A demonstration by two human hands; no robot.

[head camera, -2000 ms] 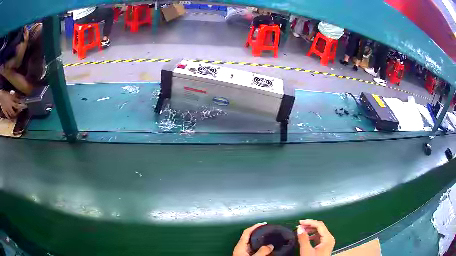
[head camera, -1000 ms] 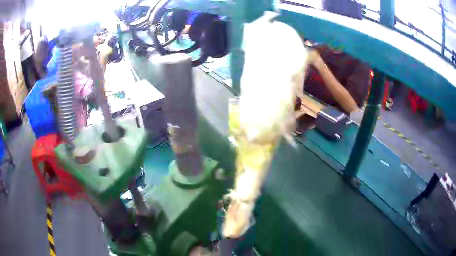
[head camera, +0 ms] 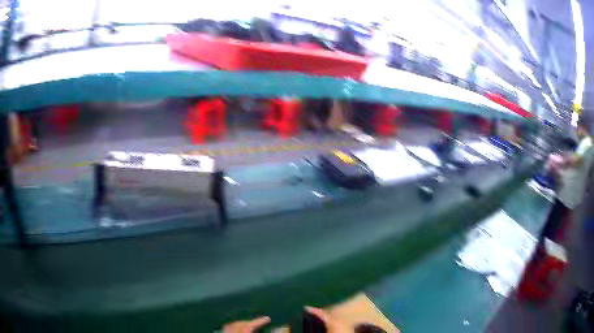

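The frame is blurred, and both hands are cut off by the bottom edge. My left hand (head camera: 246,326) is at the bottom centre, with only some fingers showing. My right hand (head camera: 329,319) is to its right, its fingers against a black part (head camera: 310,322) that looks like an earcup piece. Whether my left hand touches that part is hidden. Another dark part (head camera: 369,328) shows at the bottom edge beside my right hand, over the tan cardboard sheet (head camera: 366,311).
The green conveyor belt (head camera: 195,273) runs across in front. Beyond it are an ionizing air blower (head camera: 159,179) and a black box with a yellow label (head camera: 346,170). White sheets (head camera: 498,250) lie on the near bench at right. A person (head camera: 576,175) stands far right.
The view has swung from the press and wrapped lever at left back across the belt and further right. The hands and the cardboard are in view again at the bottom edge.
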